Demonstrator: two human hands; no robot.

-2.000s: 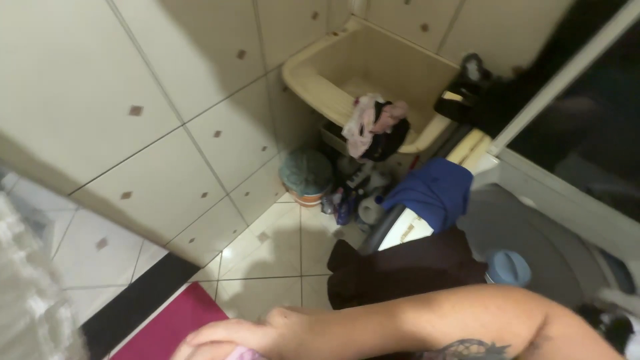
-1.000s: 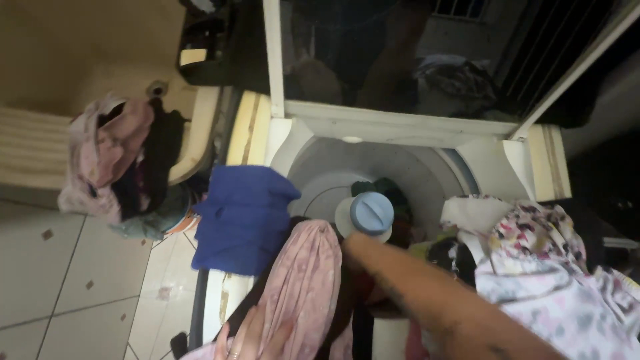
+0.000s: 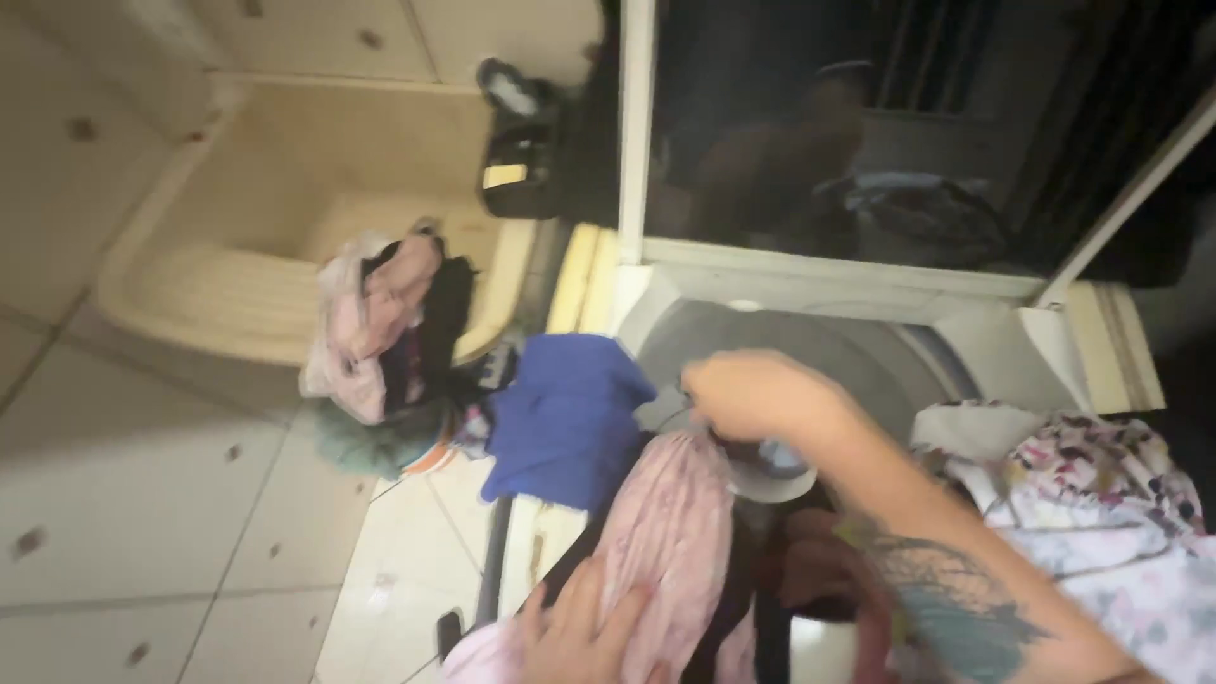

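Observation:
My left hand rests with spread fingers on a pink patterned cloth garment at the front edge of a top-loading washing machine. Over the drum, my right hand reaches in from the right, fingers bent down beside the agitator; whether it holds something is hidden by blur. The agitator's pale blue cap shows partly under the right forearm. A blue cloth hangs over the machine's left edge. Dark and reddish clothes lie below the agitator.
A beige laundry sink stands at left, with pink and black clothes over its rim. Floral and white clothes lie on the machine's right side. Behind the drum rises the dark glass lid. A bucket with greenish cloth is beneath the sink.
The view has swung from the sink corner to the washing machine. Since a second ago, my right hand has moved over the drum, to the left of the blue cap.

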